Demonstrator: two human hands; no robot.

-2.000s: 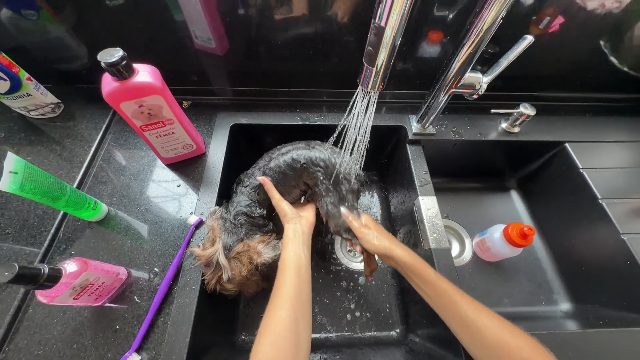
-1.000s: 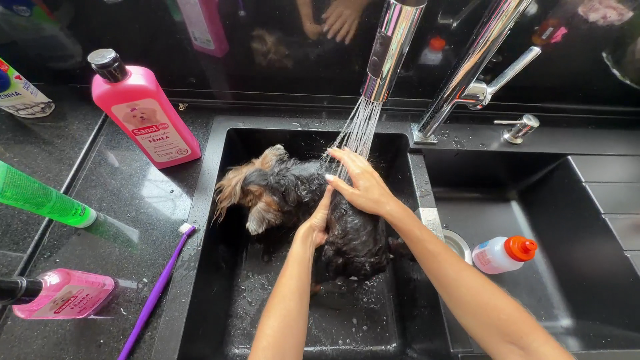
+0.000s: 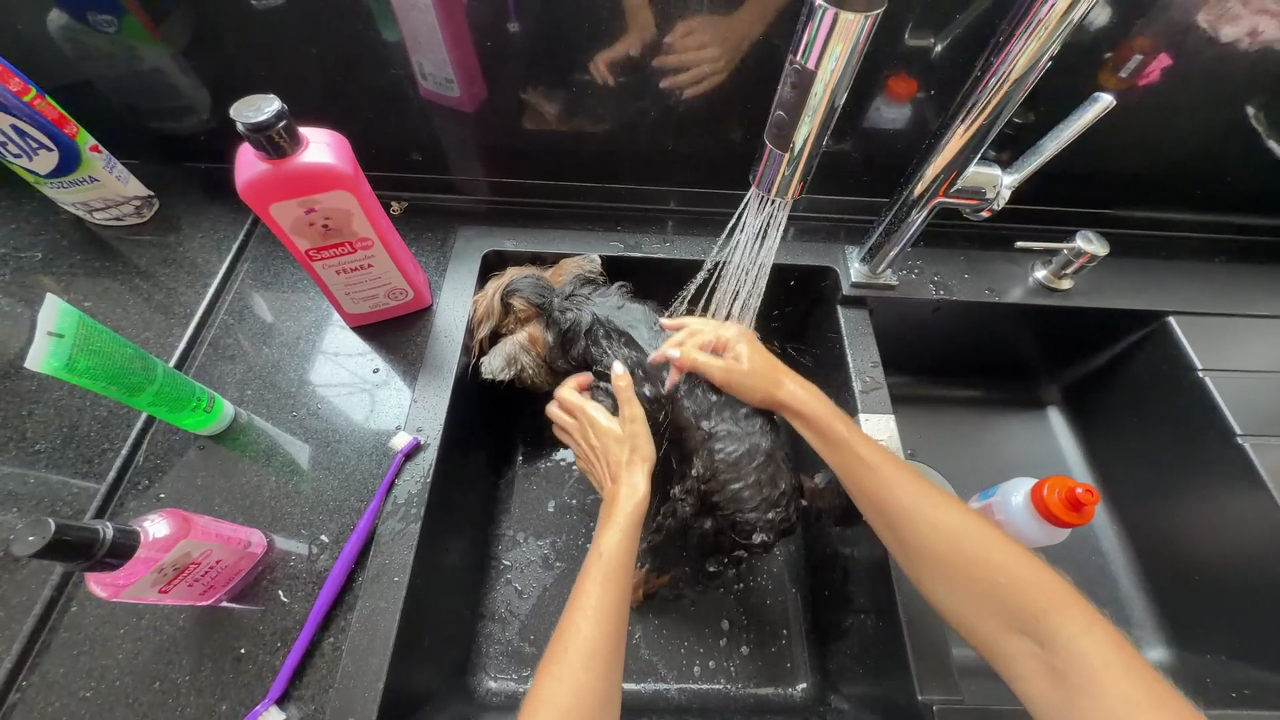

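A small wet dog (image 3: 720, 460) with black and tan fur is in the left basin of a black sink (image 3: 440, 400), its head toward the upper left. My left hand (image 3: 605, 430) rests against its chest or shoulder, fingers apart and slightly curled. On its upper back lies my right hand (image 3: 725, 358), fingers bent, not closed round anything. Water falls in thin streams from a chrome spray head (image 3: 815, 100) just beyond my right hand. The dog's legs are mostly hidden.
Left of the basin stand a pink conditioner bottle (image 3: 335, 230), a green tube (image 3: 130, 370), a pink bottle (image 3: 180, 560) and a cleaner bottle (image 3: 70, 150); a purple toothbrush (image 3: 340, 580) lies there. A red-capped bottle (image 3: 1035, 510) is in the right basin, beside the faucet (image 3: 960, 150).
The dog's head, at the lower left two seconds ago, is now at the upper left of the basin. My left hand has moved from its underside to its front; my right hand has moved onto its back.
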